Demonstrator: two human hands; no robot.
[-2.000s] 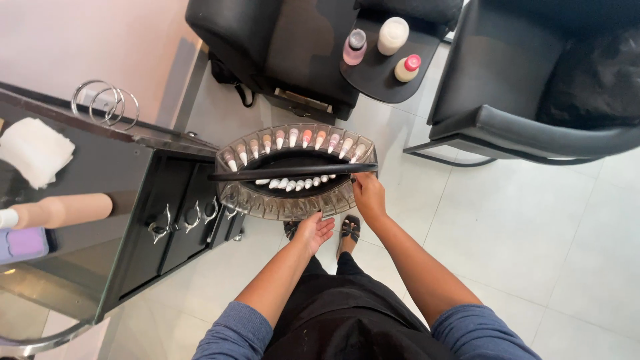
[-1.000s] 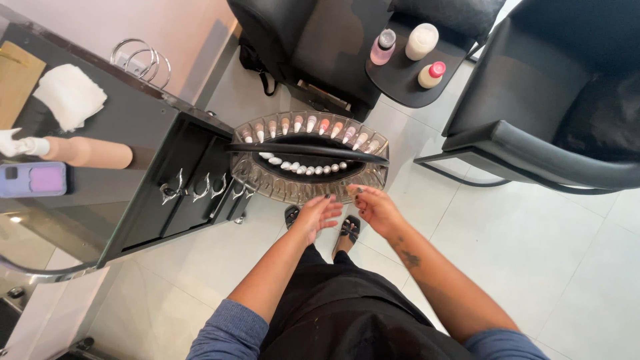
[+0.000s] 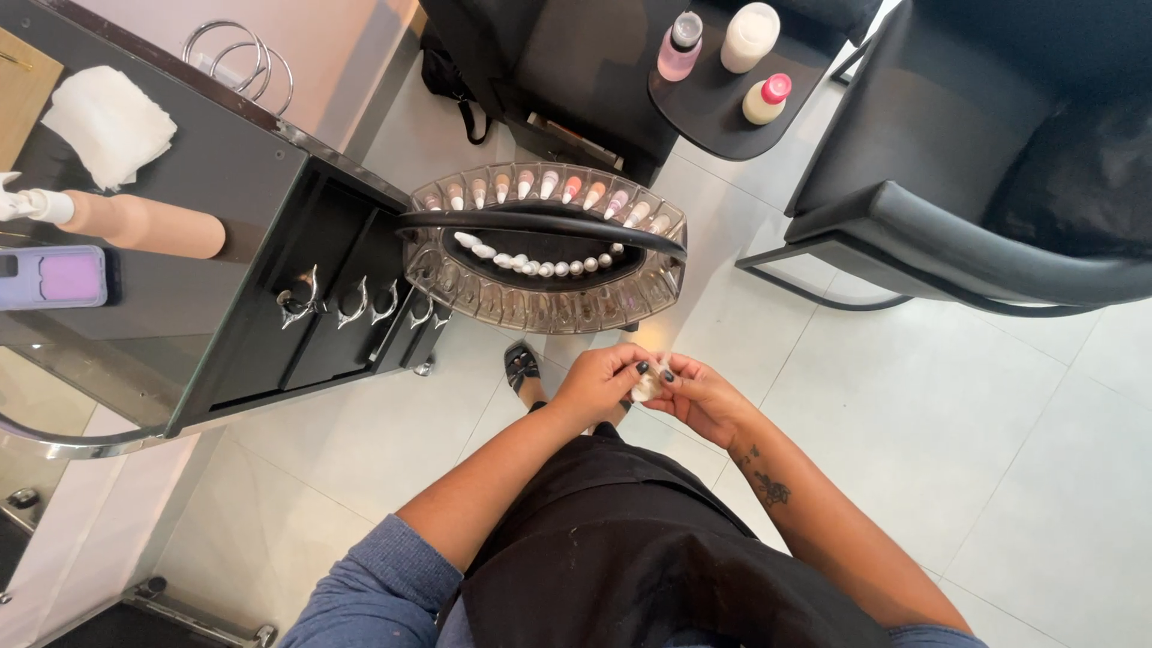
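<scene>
Between my left hand (image 3: 596, 382) and my right hand (image 3: 697, 396) is a small whitish piece of soft material (image 3: 646, 387), pinched by the fingers of both. Just beyond my hands stands an oval clear plastic nail sample display (image 3: 544, 310) with a black bar handle (image 3: 540, 221) across it. Painted nail tips (image 3: 572, 189) in nude, pink and orange tones line its far side. Pearl-like beads and white pieces (image 3: 562, 268) lie in a curve on its dark middle. The slots on the near side look transparent.
A glass-topped black cabinet (image 3: 243, 189) at left bears white wipes (image 3: 110, 126), a peach pump bottle (image 3: 144, 222) and a phone in a lilac case (image 3: 54, 277). Several bottles stand on a small black table (image 3: 720, 130). A black armchair (image 3: 936, 216) is at right.
Two seconds ago my right hand was at the right end of the display's handle. Both hands are now together nearer my body, with the whitish piece between them.
</scene>
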